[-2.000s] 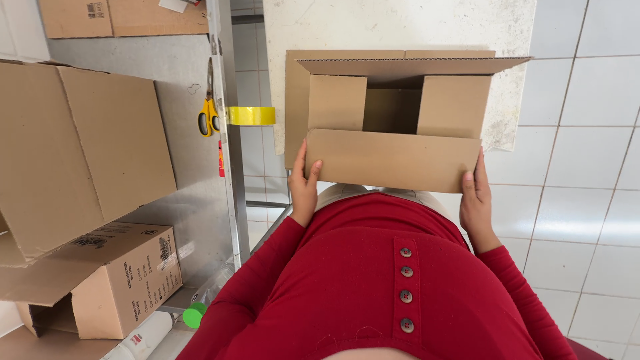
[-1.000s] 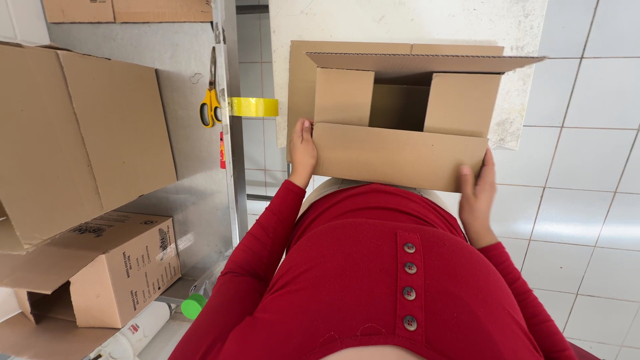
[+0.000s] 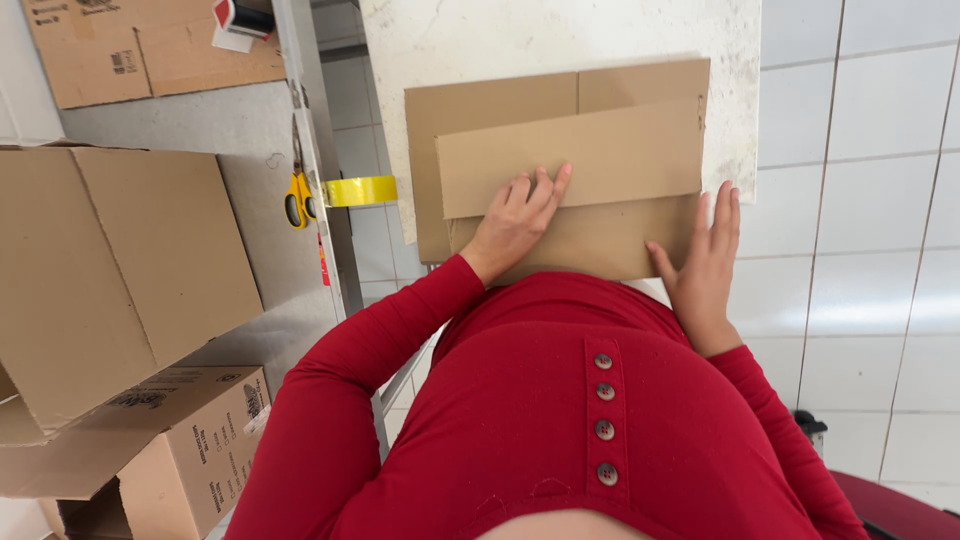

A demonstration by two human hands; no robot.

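In front of my body a small cardboard box (image 3: 574, 161) has its two long flaps folded over its top. It rests on a flat piece of cardboard (image 3: 487, 97) upon a worn white tabletop (image 3: 525, 30). My left hand (image 3: 521, 217) lies on the box's top with its fingers across the flap edge, gripping nothing. At the box's right side is my right hand (image 3: 705, 259), fingers spread, its thumb over the near flap. What is inside the box is hidden.
To the left on a metal table are yellow-handled scissors (image 3: 300, 199), a large cardboard box (image 3: 127, 262), a printed open carton (image 3: 195, 450) and a tape dispenser (image 3: 244, 19). A yellow tape roll (image 3: 360, 191) sits at its edge. White floor tiles (image 3: 862, 210) lie right.
The small box's long flaps, open in the earlier frames, are now folded over its opening. My left hand has moved from the box's left side onto its top.
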